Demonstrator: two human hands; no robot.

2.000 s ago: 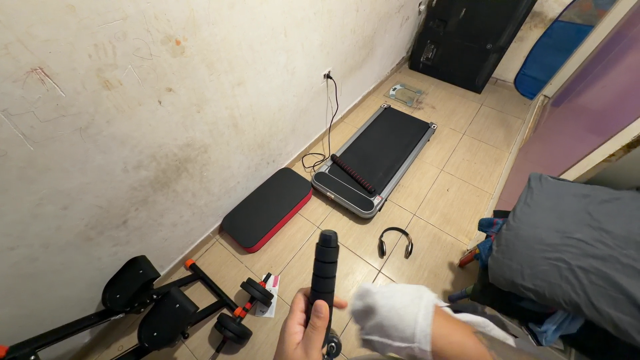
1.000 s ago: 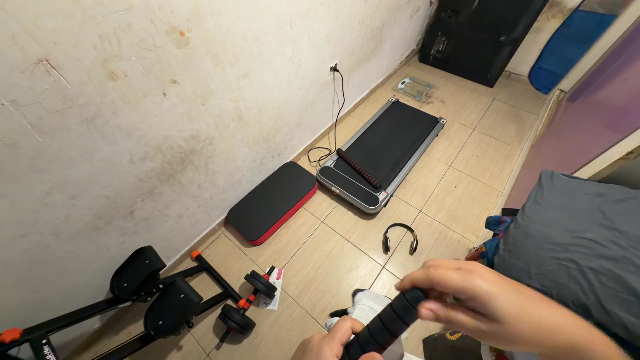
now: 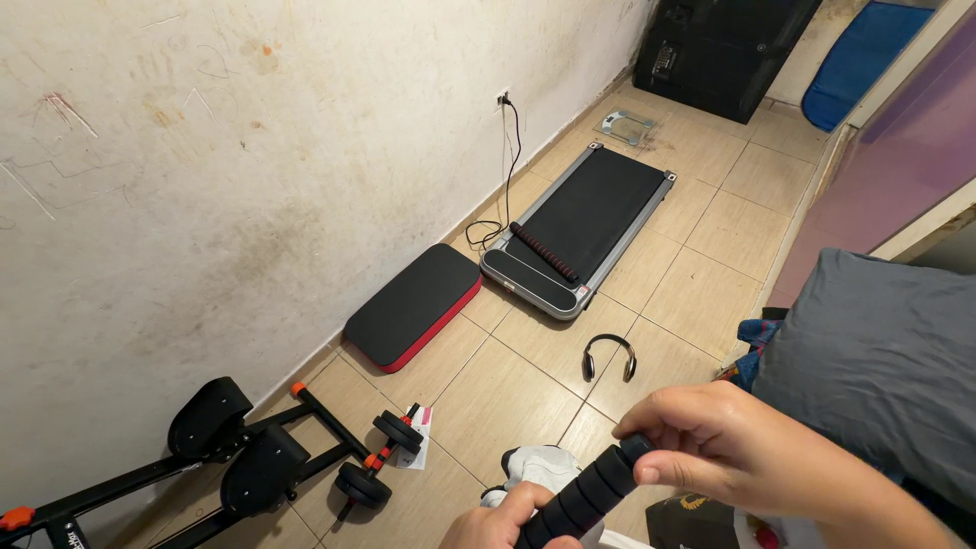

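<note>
A black foam-covered handle [image 3: 583, 492] with ringed grooves slants up to the right at the bottom of the view. My left hand [image 3: 503, 518] is closed around its lower part. The thumb and fingers of my right hand [image 3: 686, 450] pinch the end cap at its top. Behind the handle, a white and grey cloth-like item [image 3: 541, 465] is partly hidden. Black headphones [image 3: 610, 354] lie on the tiles above my right hand.
A walking pad [image 3: 587, 206] carries a dark ridged bar [image 3: 543, 252]. Beside it lies a black and red step board [image 3: 415, 309]. A dumbbell [image 3: 380, 456] and a black exercise frame [image 3: 252, 431] stand lower left. Grey bedding [image 3: 877, 343] is at right; a glass scale [image 3: 625, 126] lies farther back.
The handle has gone from upright to slanting. Two seconds ago a white cloth-like item covered my right hand; now that hand is bare and holds the handle's end.
</note>
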